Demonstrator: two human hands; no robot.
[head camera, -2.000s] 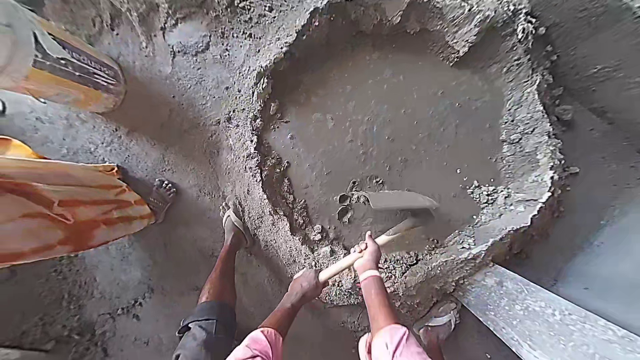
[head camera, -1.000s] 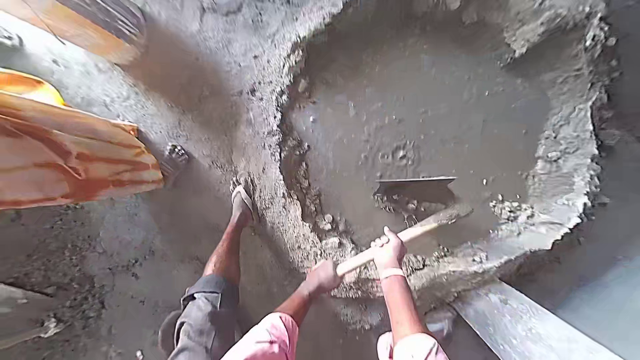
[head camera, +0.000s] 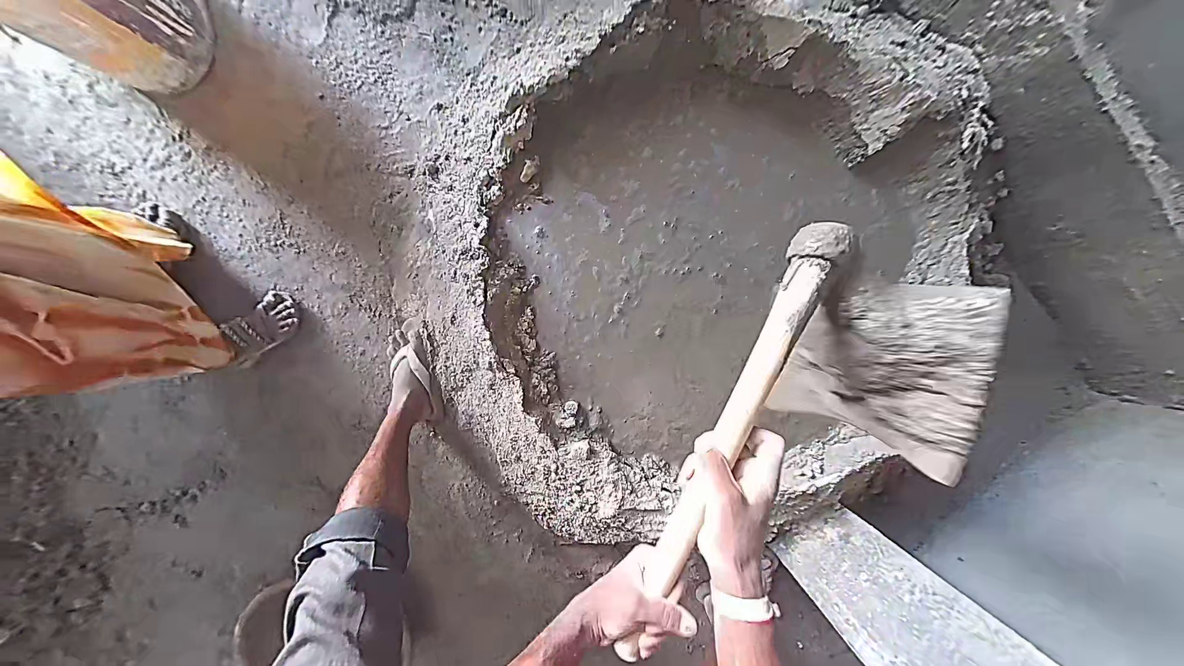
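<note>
Both of my hands are closed on the pale wooden handle of a hoe (head camera: 758, 379). My left hand (head camera: 638, 601) grips near the handle's lower end, and my right hand (head camera: 740, 490), with a band at its wrist, grips farther up. The hoe's broad metal blade (head camera: 902, 370), coated in wet grey mortar and a little blurred, is lifted and turned to the right. Behind it lies a pool of wet mortar (head camera: 647, 240) inside a rough ring of grey mix (head camera: 573, 481). The blade hides part of the ring's right side.
A person in an orange and white garment (head camera: 92, 296) stands at the left, bare feet on the floor. A bucket (head camera: 139, 46) is at the upper left. A flat board or slab (head camera: 906, 592) runs from the ring to the lower right. My sandaled foot (head camera: 412, 370) stands beside the ring.
The hoe, whose blade was down in the wet mortar in the earlier frames, is now raised, with the blade swung to the right. Both hands have stayed on the handle.
</note>
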